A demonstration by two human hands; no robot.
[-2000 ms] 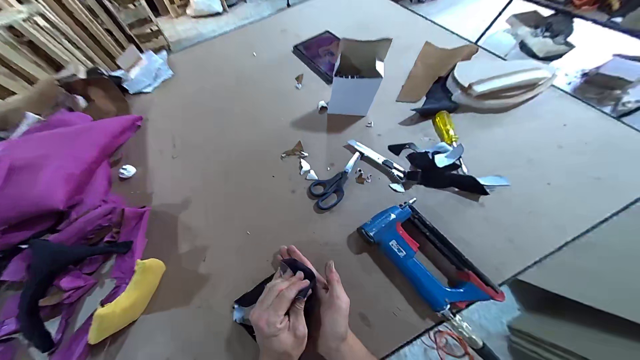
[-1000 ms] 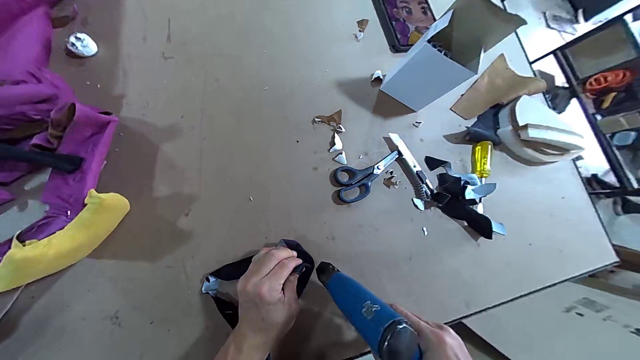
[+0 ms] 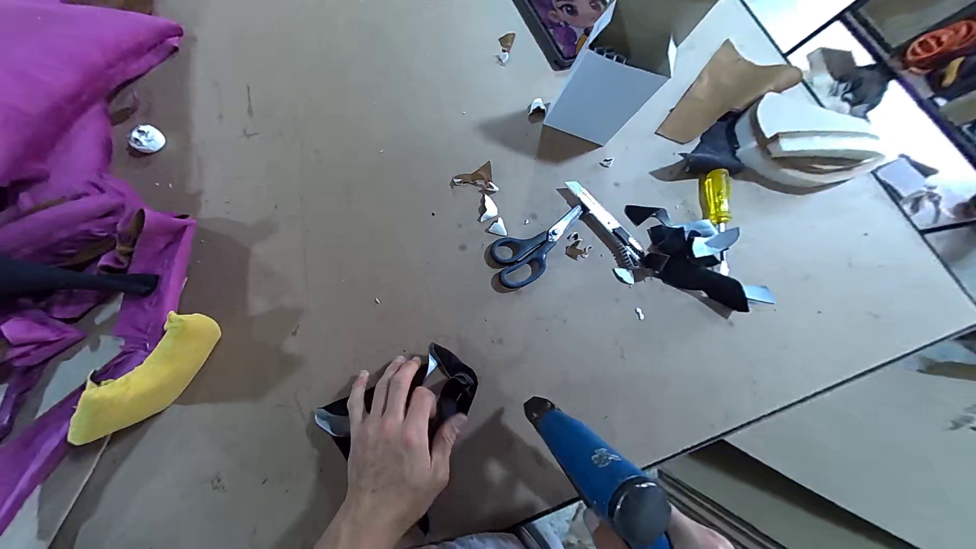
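Observation:
My left hand [image 3: 400,446] lies on a piece of black fabric [image 3: 456,381] with a light underside, fingers spread over it against the table; its thumb rests at the fabric's folded right part. My right hand [image 3: 690,530], mostly hidden at the bottom edge, holds a blue pneumatic stapler [image 3: 591,457], whose dark nose points up and left, apart from the fabric. Black-handled scissors [image 3: 534,250] lie farther up the table, beside a utility knife [image 3: 602,221]. Black and light-blue fabric scraps [image 3: 686,263] lie right of the knife, partly over a yellow-handled screwdriver [image 3: 717,200].
Purple fabric [image 3: 76,99] and a yellow padded piece [image 3: 149,385] lie at the left near a crumpled white ball [image 3: 146,139]. An open white box [image 3: 606,95] stands at the top, beside a phone [image 3: 553,34]. Foam pieces [image 3: 812,145] lie right. The table edge [image 3: 808,385] runs diagonally.
Two seconds ago both hands were on the black fabric and the stapler lay on the table; my right hand has since taken it. The stapler's nose has moved away from the fabric. The view has shifted.

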